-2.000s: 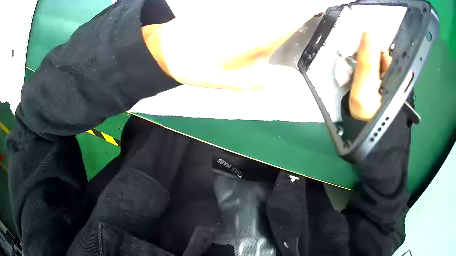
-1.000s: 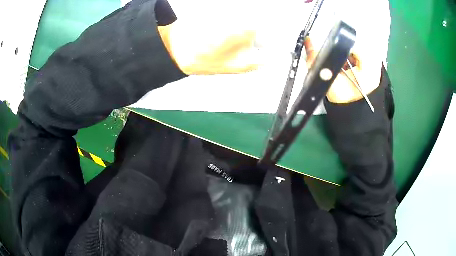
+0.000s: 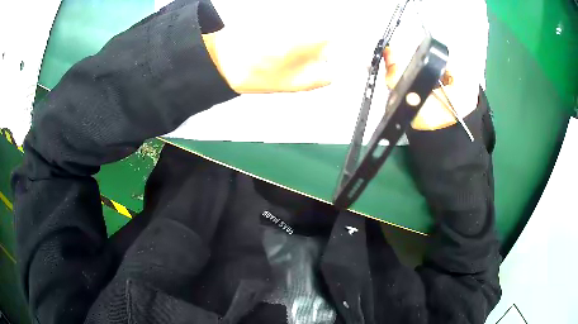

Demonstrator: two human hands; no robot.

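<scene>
The phone frame is held tilted on edge above the bench, its dark outer side with slots and a round hole facing me. Its near end hangs over the bench edge. My right hand grips it from the right, partly hidden behind it. The thin tweezers stick out of the same hand towards the lower right. My left hand reaches in from the left; its fingers are lost in glare, so its hold cannot be told.
A white work sheet lies under the hands on the green bench mat. The bench edge runs close to my dark clothing. A brighter green surface is at the upper right, a pale panel at the lower right.
The frame has turned from showing its open face to standing on edge, and has moved left with my right hand. The tweezers have come into clear view. Little differs over the last second.
</scene>
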